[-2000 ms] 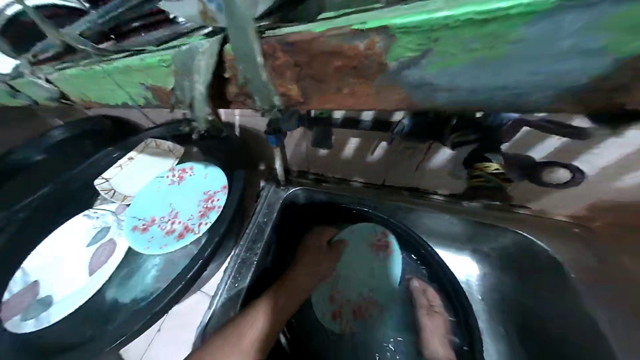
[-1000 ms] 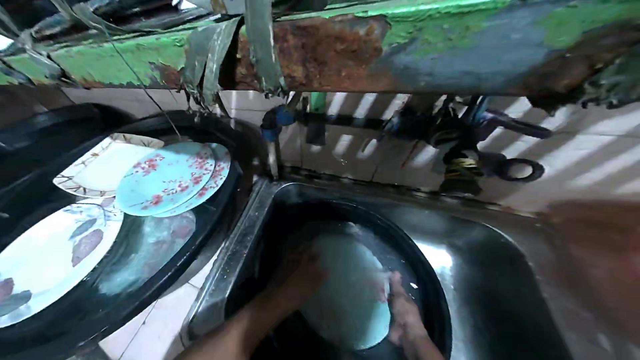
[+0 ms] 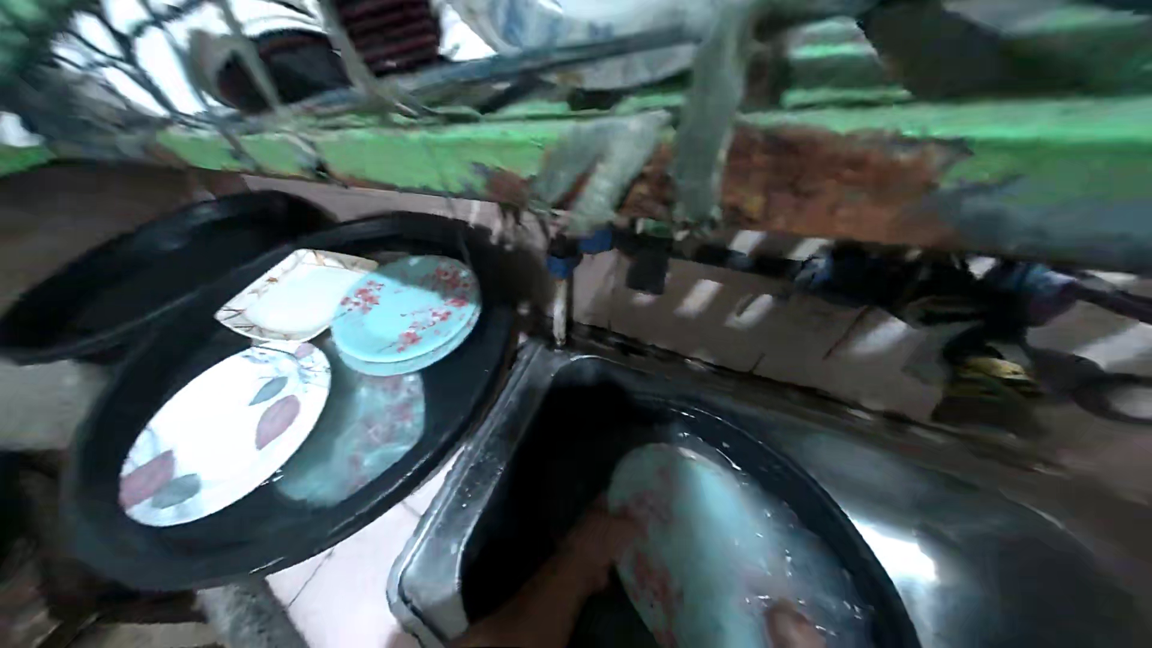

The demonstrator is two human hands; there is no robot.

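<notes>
A light blue plate with red blossom print (image 3: 693, 540) is tilted in the water of a black basin (image 3: 846, 513) that sits in a steel sink. My left hand (image 3: 603, 544) grips the plate's left edge. Only part of my right hand (image 3: 792, 625) shows, against the plate's lower right side at the bottom of the view; most of it is cut off. Left of the sink, a wide black tub (image 3: 180, 553) holds an oval white plate with leaf print (image 3: 225, 432), a squarish white dish (image 3: 292, 297), stacked blue floral plates (image 3: 409, 310) and a submerged floral plate (image 3: 364, 436).
The steel sink's rim (image 3: 441, 540) divides the basin from the tub. Another black tub (image 3: 162, 261) stands at the far left. A green, rusted beam (image 3: 837, 180) crosses above. Dark items hang on the tiled wall, with a roll of tape (image 3: 1125, 396) at the right.
The plate in my hands, lying flatter in the basin one second ago, is now tilted with its print showing. A second blue plate has appeared on the tub's stack since two seconds ago. The view has swung left.
</notes>
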